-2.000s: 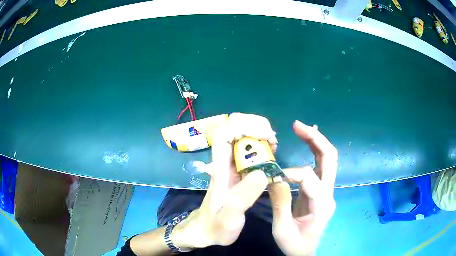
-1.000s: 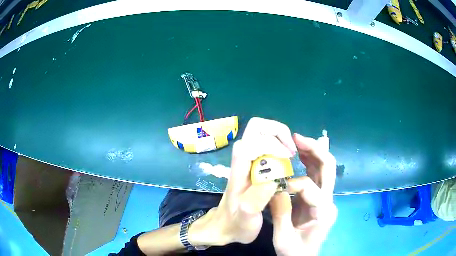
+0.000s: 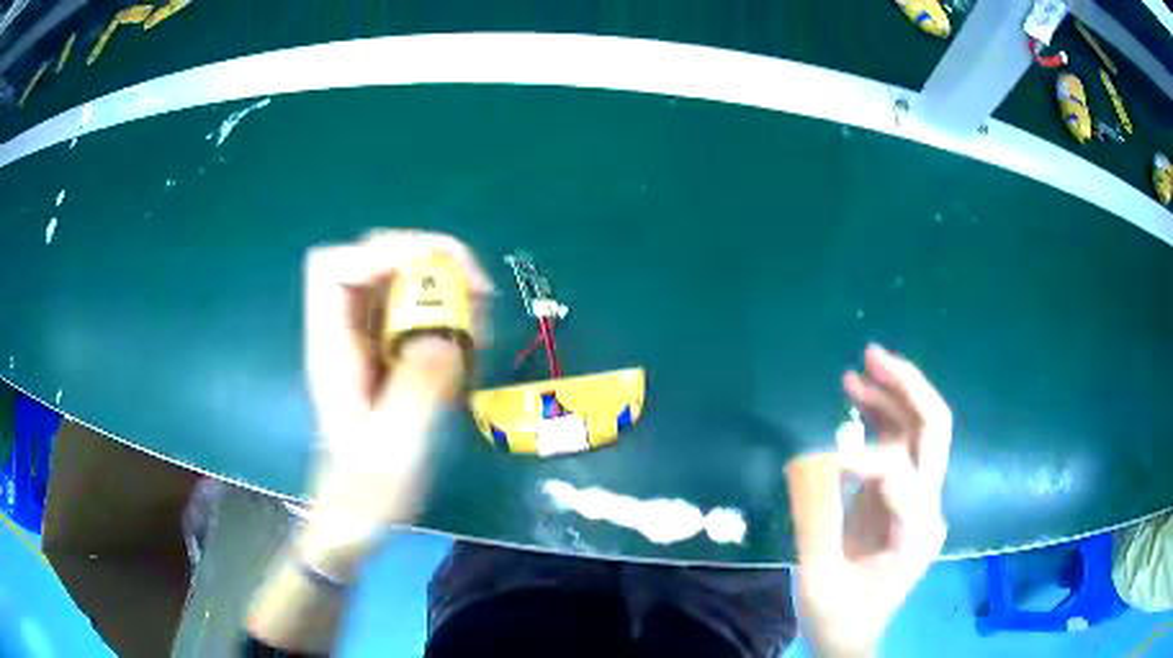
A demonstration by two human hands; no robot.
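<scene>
My left hand [image 3: 373,386], blurred, grips a yellow shell [image 3: 430,298] over the left part of the worktop. The shell's end face with small dark holes faces me. My right hand [image 3: 888,501] is raised on the right with its fingers bent and apart, holding nothing that I can see. Between the hands a second yellow shell [image 3: 605,399] with blue, white and red printing lies on the worktop. Red wires [image 3: 551,347] run from it to a small green circuit board [image 3: 525,279] lying behind it.
The dark green worktop [image 3: 720,231] has white scuffs. A pale rail [image 3: 515,59] with an upright [image 3: 974,71] divides it from a belt with yellow pieces [image 3: 1073,108]. An open cardboard box [image 3: 116,527] and a blue stool [image 3: 1048,591] stand on the floor.
My left hand has moved left and away from me with its shell, parting from my right hand, which has moved right and opened. The view has shifted, so the lying shell shows lower.
</scene>
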